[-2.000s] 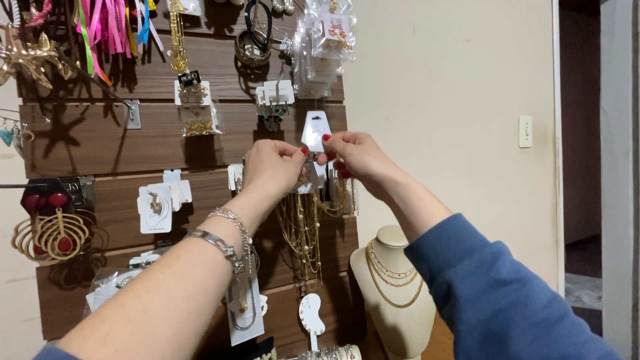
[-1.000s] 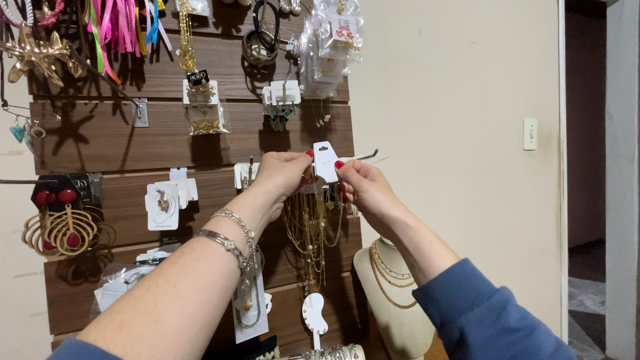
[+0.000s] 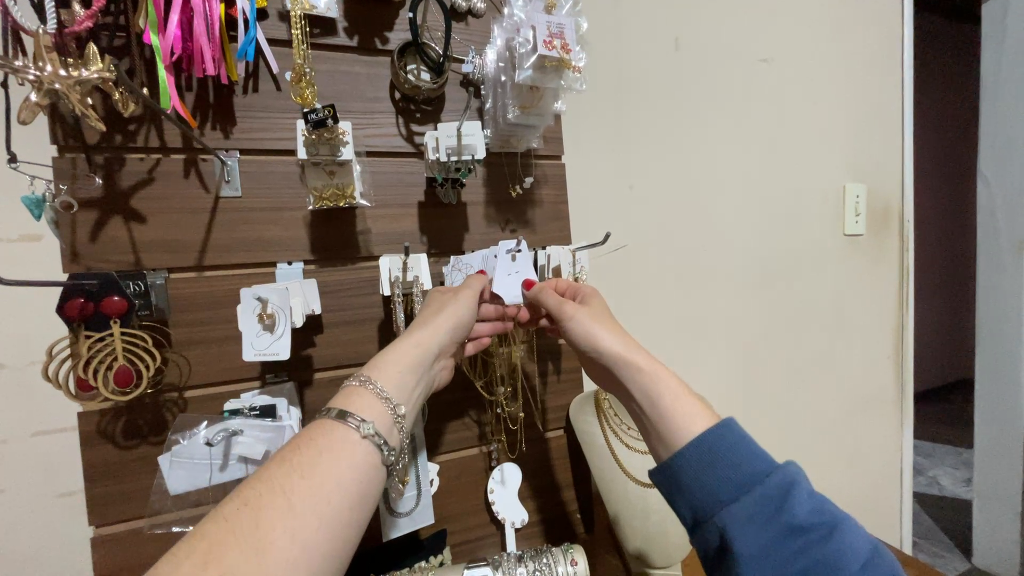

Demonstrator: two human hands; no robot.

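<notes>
A white jewelry card [image 3: 514,274] with a hang slot is on a metal display hook [image 3: 594,242] of the brown slatted panel. My right hand [image 3: 572,316] pinches the card's lower right edge between thumb and finger. At its lower left, my left hand [image 3: 468,316] has its thumb against the card and its fingers spread beneath it. Gold chain necklaces [image 3: 506,384] hang below both hands. More white cards [image 3: 470,266] are behind the held one. Silver bracelets [image 3: 364,428] circle my left wrist.
Carded earrings [image 3: 406,276] hang just left of my hands. A necklace bust [image 3: 624,480] stands below my right forearm, with a bracelet roll [image 3: 544,562] at the bottom. Bagged jewelry [image 3: 536,72] hangs above. A light switch [image 3: 854,210] is on the right wall.
The white card, held in front of the panel by both hands two seconds ago, is now on the hook. My left hand has opened its fingers beneath it.
</notes>
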